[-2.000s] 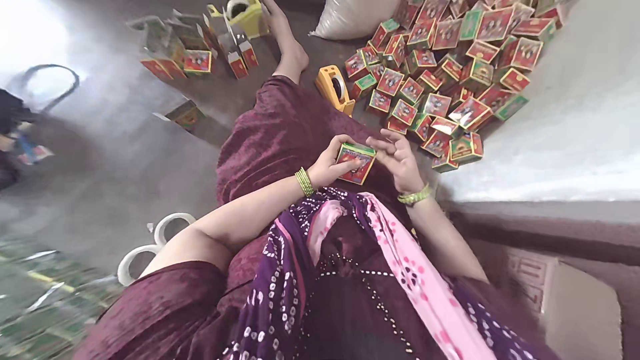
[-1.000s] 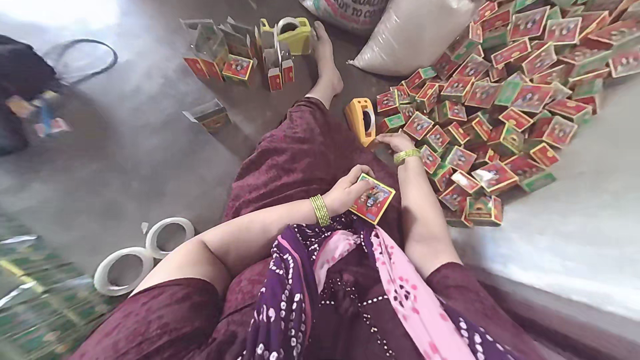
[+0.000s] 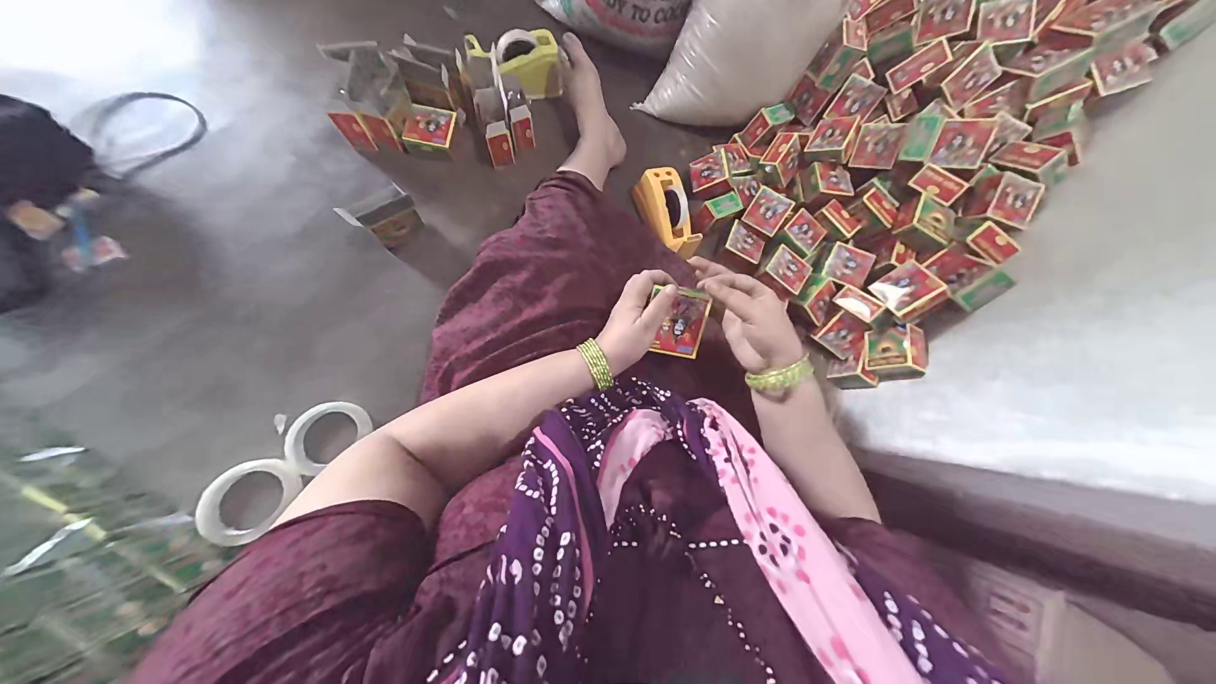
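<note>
My left hand (image 3: 638, 323) grips a small red and green printed carton (image 3: 680, 325) over my lap, its thumb on the upper edge. Close to the carton's upper right corner is my right hand (image 3: 750, 309), fingers bent and partly spread; whether a bit of tape is between its fingertips cannot be made out. Beyond the hands, beside my knee, stands a yellow tape dispenser (image 3: 669, 211) with a roll in it. A large heap of similar cartons (image 3: 905, 289) lies to the right.
White sacks (image 3: 750, 57) stand at the top. Several open cartons (image 3: 428, 127) and a yellow-green tape dispenser (image 3: 543, 65) are near my foot. One open carton (image 3: 394, 223) lies apart. Two tape rolls (image 3: 249, 465) rest at the left. A raised ledge (image 3: 1064, 399) runs along the right.
My right hand has come back from the yellow tape dispenser, where it was a second ago, to the carton. The left hand still holds the carton.
</note>
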